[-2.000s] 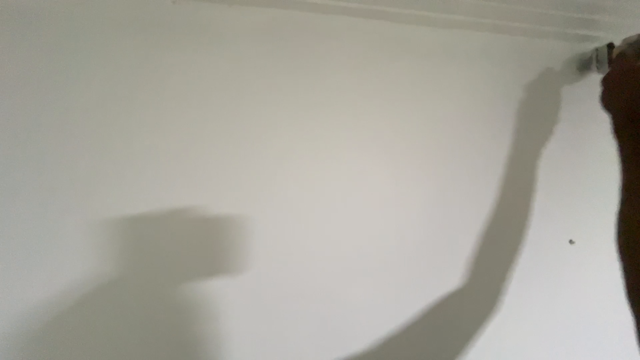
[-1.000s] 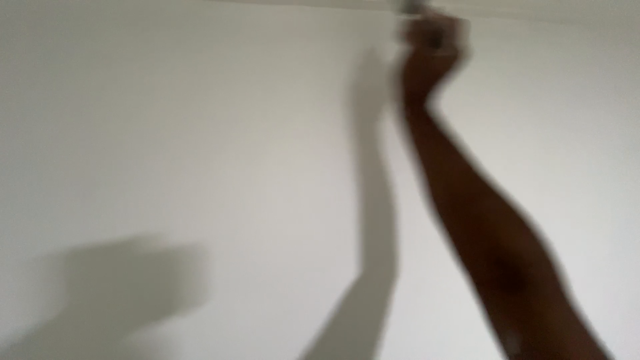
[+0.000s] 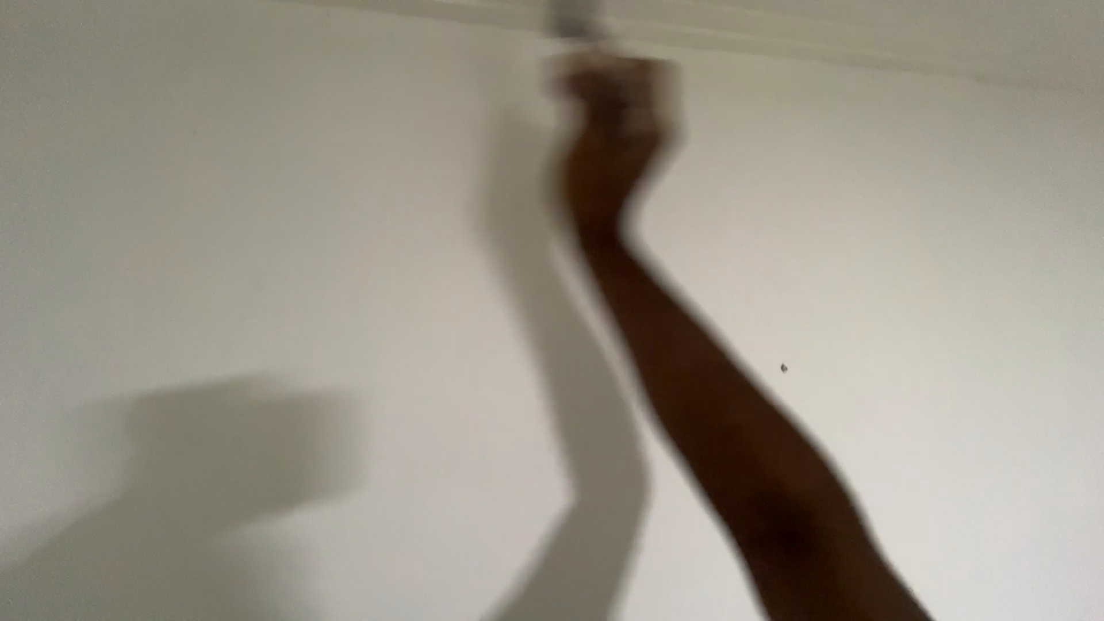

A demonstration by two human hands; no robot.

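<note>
My right hand is raised high against the white wall, its fingers closed around the handle of a paintbrush. The brush is blurred and partly cut off by the top edge of the view. Its dark head points up at the pale moulding where wall and ceiling meet; whether it touches cannot be told. My bare forearm slants down to the lower right. My left hand is out of view.
Shadows of my head and raised arm fall on the wall at the left and middle. A small dark spot or hole marks the wall right of my forearm. The ceiling shows at the upper right.
My right hand, at the far right edge two seconds ago with the brush, has moved left along the top of the wall. The view has shifted somewhat.
</note>
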